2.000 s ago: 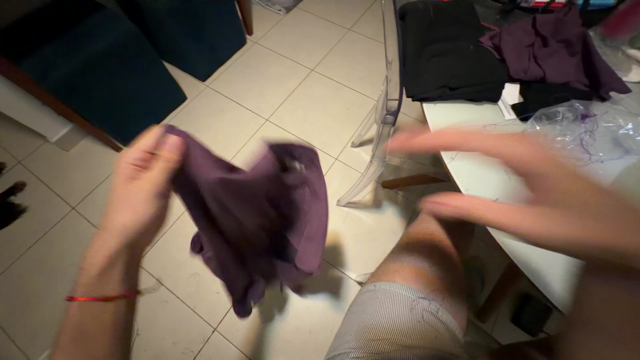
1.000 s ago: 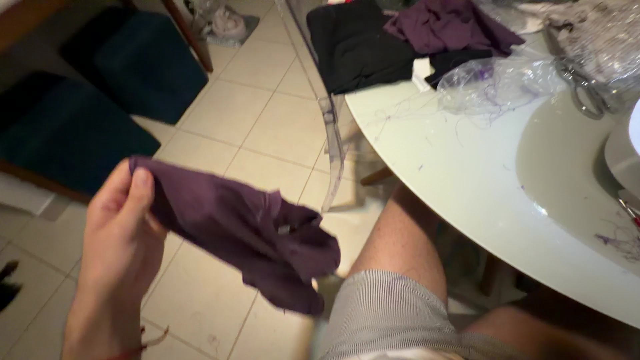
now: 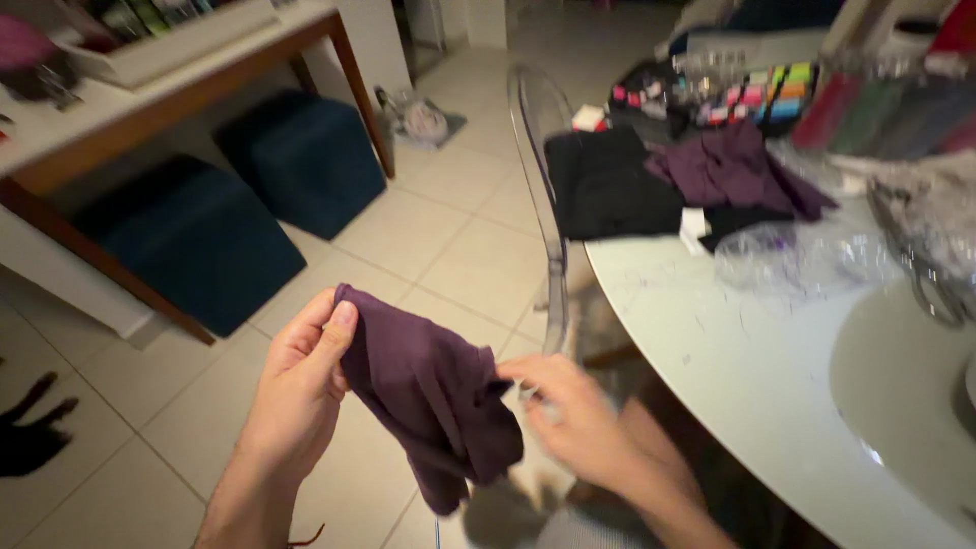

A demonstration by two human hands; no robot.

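A piece of dark purple fabric [image 3: 427, 381] hangs over the tiled floor from my left hand [image 3: 305, 366], whose thumb and fingers pinch its upper left corner. At the fabric's right edge is my right hand [image 3: 568, 419], blurred, with its fingertips at the cloth; whether they grip it I cannot tell. Something small and pale shows near those fingers. More purple fabric [image 3: 724, 171] lies crumpled on folded black fabric [image 3: 614, 183] on the table. A white tag [image 3: 694, 229] rests at the black fabric's edge.
The pale round-edged table [image 3: 686, 343] stands at right, bearing loose threads, clear plastic [image 3: 801, 255], scissors [image 3: 915, 267] and colourful small items [image 3: 762, 95]. Beside it is a transparent chair [image 3: 545, 229]. Two dark blue stools [image 3: 191, 236] sit under a side table [image 3: 175, 84]. A black furry shape [image 3: 34, 427] is at lower left.
My right hand, out of view one second ago, is now at the right edge of the purple fabric. My left hand still holds the fabric's corner. The view has shifted upward.
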